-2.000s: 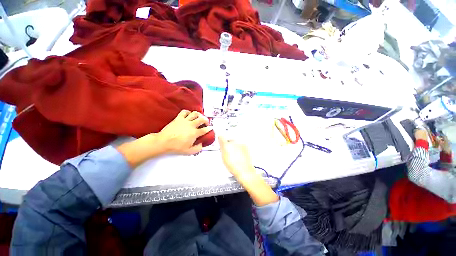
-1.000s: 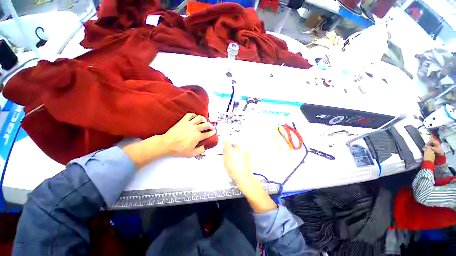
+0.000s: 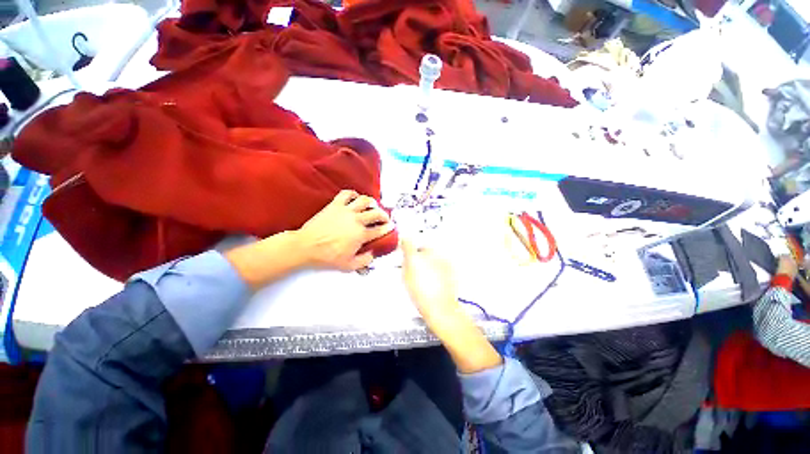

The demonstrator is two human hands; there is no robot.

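Observation:
The dark red garment (image 3: 231, 168) lies bunched on the white table, left of the needle. My left hand (image 3: 346, 232) presses on its right end and holds a small folded edge (image 3: 384, 241) near the needle. My right hand (image 3: 426, 270) is just right of that edge, fingertips close to the presser foot (image 3: 417, 202); it is overexposed, so I cannot tell whether it grips cloth. The white sewing machine head (image 3: 506, 182) with a blue stripe and black panel (image 3: 644, 202) runs to the right.
A larger red heap (image 3: 426, 44) lies behind the machine. Orange-red and yellow scissors (image 3: 536, 238), a slim dark tool (image 3: 591, 270) and a dark cord (image 3: 537, 297) lie at right. A measuring strip (image 3: 302, 341) edges the table. Another person's striped sleeve (image 3: 782, 315) is at far right.
The whole view has shifted slightly, moving the scene a little to the right. My hands and the garment keep nearly the same places relative to the needle.

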